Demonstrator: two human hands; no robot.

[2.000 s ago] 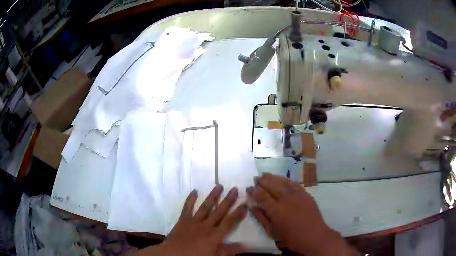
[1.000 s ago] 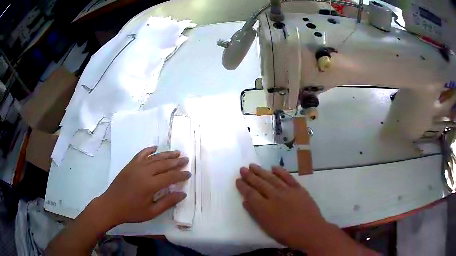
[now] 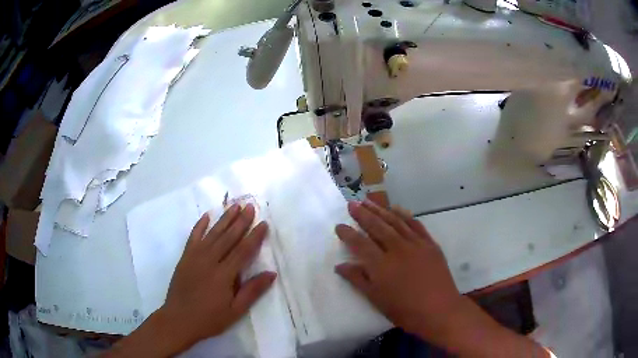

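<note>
A large white cloth panel (image 3: 301, 178) lies on the table in front of me, tilted, its upper right corner near the presser foot (image 3: 337, 159). A narrow white folded strip (image 3: 269, 328) runs down its middle, partly hidden by my left hand. My left hand (image 3: 222, 262) lies flat on the cloth and strip, fingers apart. My right hand (image 3: 385, 255) rests on the cloth's right edge, below the needle area, fingers slightly apart. Neither hand visibly grips the cloth.
The white JUKI machine head (image 3: 434, 63) stands at the upper right. Stacked white cut pieces (image 3: 115, 112) with jagged edges lie at left. Gold-handled scissors (image 3: 603, 203) lie at the right end. Orange-tan tape (image 3: 369, 164) is beside the needle plate. A cardboard box (image 3: 26, 164) is at far left.
The strip has been folded over from the outlined position. The cloth has turned, its top tilting toward the machine. Both hands have shifted over it, and the view has moved right.
</note>
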